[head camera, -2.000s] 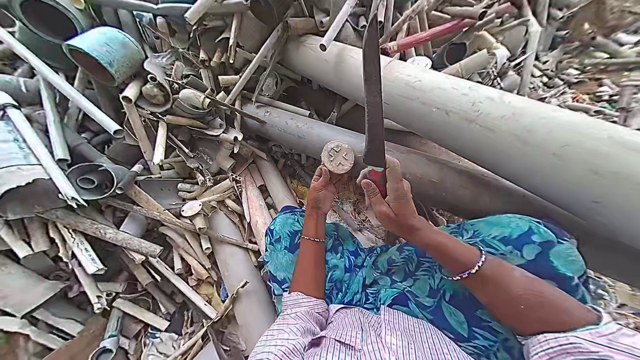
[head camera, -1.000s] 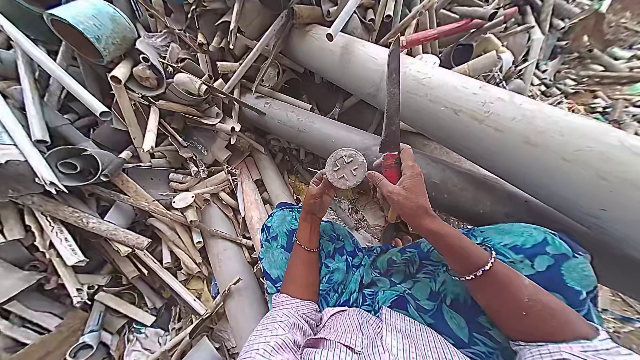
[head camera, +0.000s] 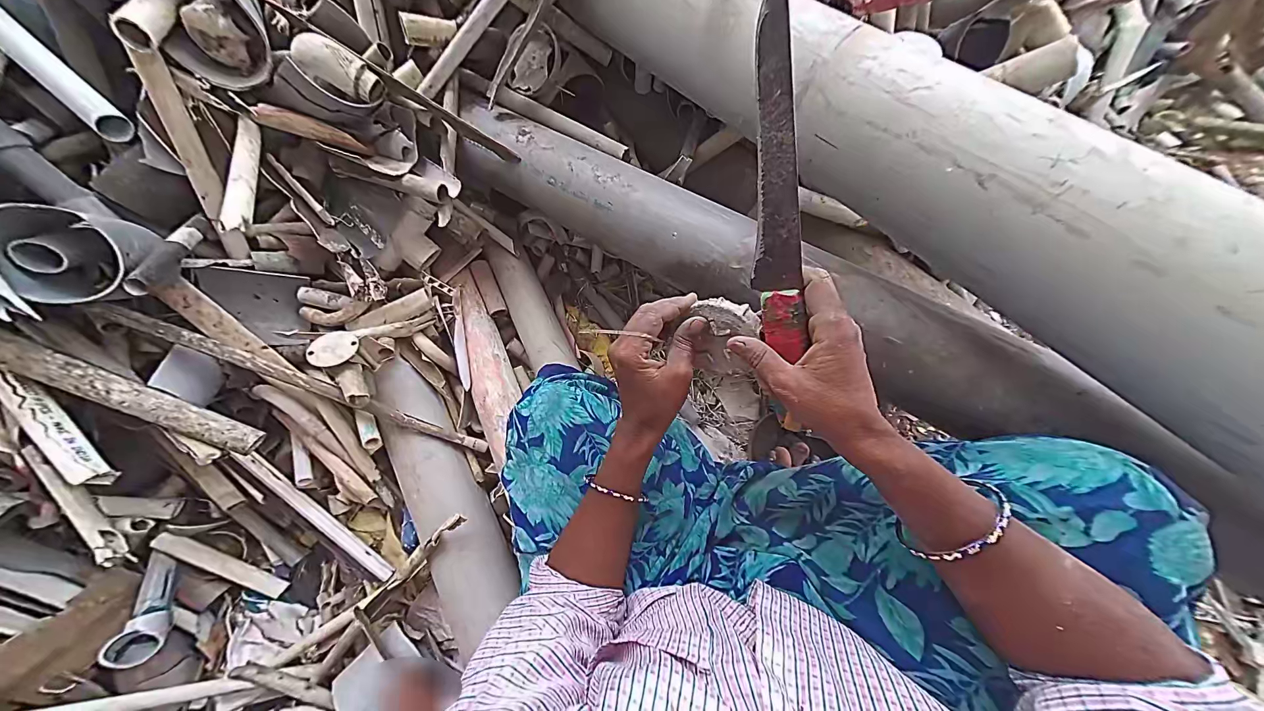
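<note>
Between my hands is a round, grey, crusted disc (head camera: 726, 321), seen tilted. My left hand (head camera: 657, 360) pinches its left side between thumb and fingers. The thumb of my right hand (head camera: 815, 365) touches or nearly touches the disc's right edge. That same hand grips the red handle (head camera: 784, 326) of a large knife, whose long dark blade (head camera: 778, 148) points up, away from my body. Part of the handle is hidden behind my palm and fingers.
Two large grey pipes (head camera: 987, 178) (head camera: 612, 188) lie diagonally beyond my hands. Broken pipes, fittings and scraps (head camera: 257, 365) are heaped at the left. A grey pipe (head camera: 444, 504) lies beside my knee, and a flared grey fitting (head camera: 59, 255) sits at the far left.
The disc has turned: its flat face with a cross-like pattern showed earlier, and now it is tilted with a rough edge up. The knife stays in my right hand.
</note>
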